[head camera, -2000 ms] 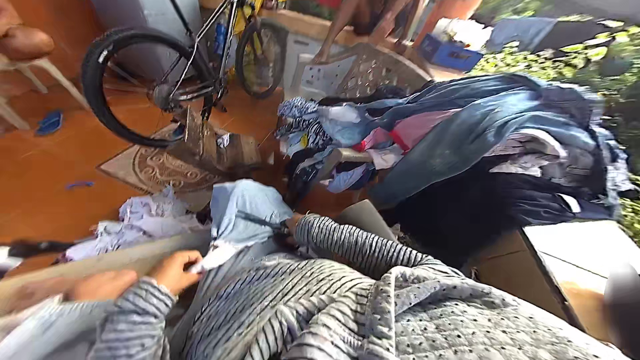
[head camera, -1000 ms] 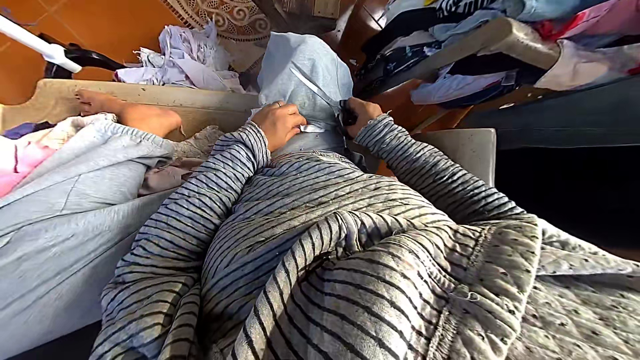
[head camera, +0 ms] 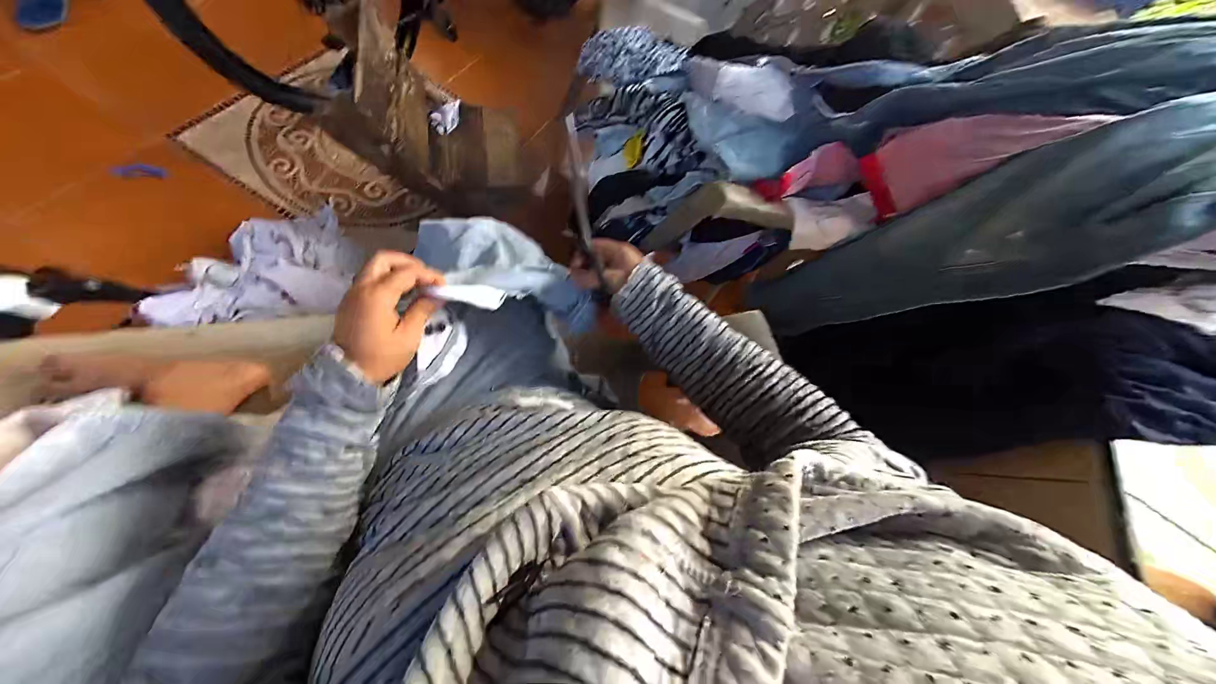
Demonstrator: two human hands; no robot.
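Observation:
My left hand (head camera: 382, 315) pinches a small white piece of cloth (head camera: 472, 295) between thumb and fingers. In my right hand (head camera: 613, 264) is a pair of scissors (head camera: 579, 180), its blades pointing up and away from me; whether the blades are apart is too blurred to tell. A light blue cloth (head camera: 489, 249) lies between the two hands over my lap, its right end close to my right hand. Beneath it is grey-blue fabric (head camera: 503, 347) with a white patch on its left side.
Crumpled white cloth scraps (head camera: 275, 266) lie beyond my left hand. A large heap of clothes (head camera: 950, 190) fills the right side. A bicycle tyre (head camera: 228, 66) stands over the tiled floor, near a wooden block (head camera: 418, 123). Another person's bare foot (head camera: 204, 380) rests at the left.
My hands have moved apart; a second ago they were close together at the light blue cloth with the scissors lying over it. The scissors now point away from the cloth. The view has shifted.

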